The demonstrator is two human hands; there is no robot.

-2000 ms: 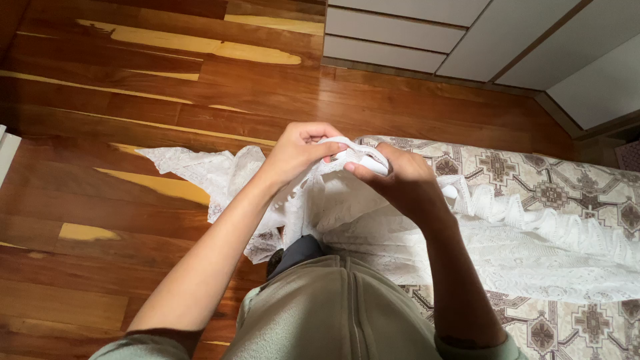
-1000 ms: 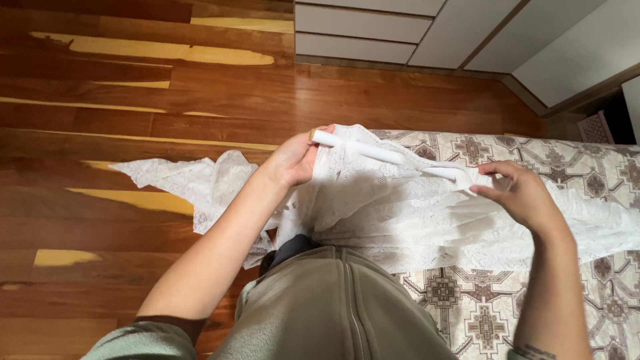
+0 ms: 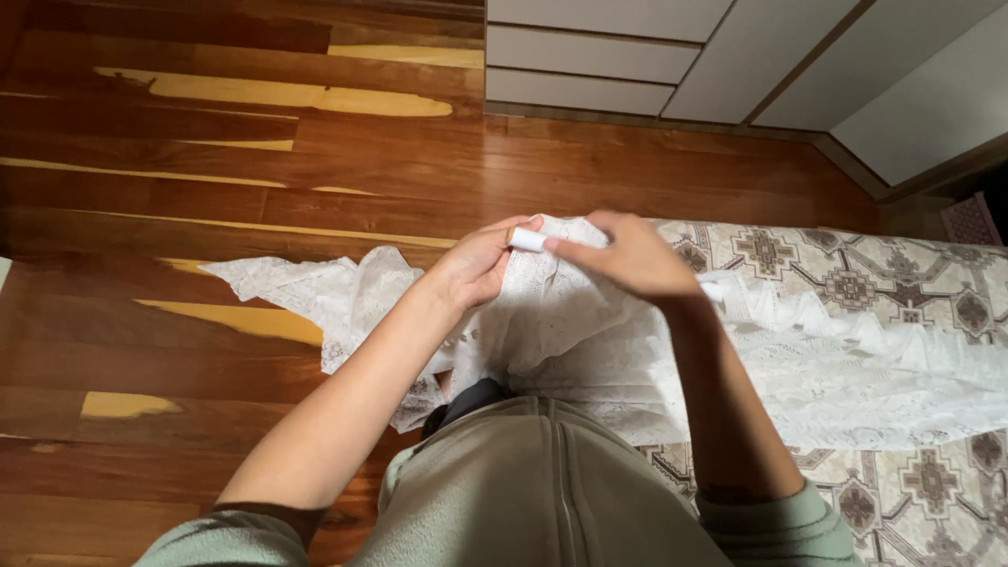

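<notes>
A white rod (image 3: 528,239) runs through the top edge of a white lace curtain (image 3: 551,315). My left hand (image 3: 479,266) grips the rod near its bare end, its fingers around the rod and lace. My right hand (image 3: 630,256) pinches the rod and the lace just right of that end, thumb against the rod. More of the rod shows past my right wrist, with ruffled lace along it. The curtain drapes over my lap, spreads right across the patterned cover, and hangs left over the floor in a point.
A patterned cover (image 3: 929,480) with brown geometric motifs lies under the curtain on the right. Wooden flooring (image 3: 236,197) spans the left and front. White drawers (image 3: 583,59) stand at the top, with cabinet panels beside them. A pink perforated container (image 3: 970,220) sits at the far right.
My right hand has moved left along the rod, close to my left hand. A second ago the hands were farther apart, with a longer stretch of rod showing between them.
</notes>
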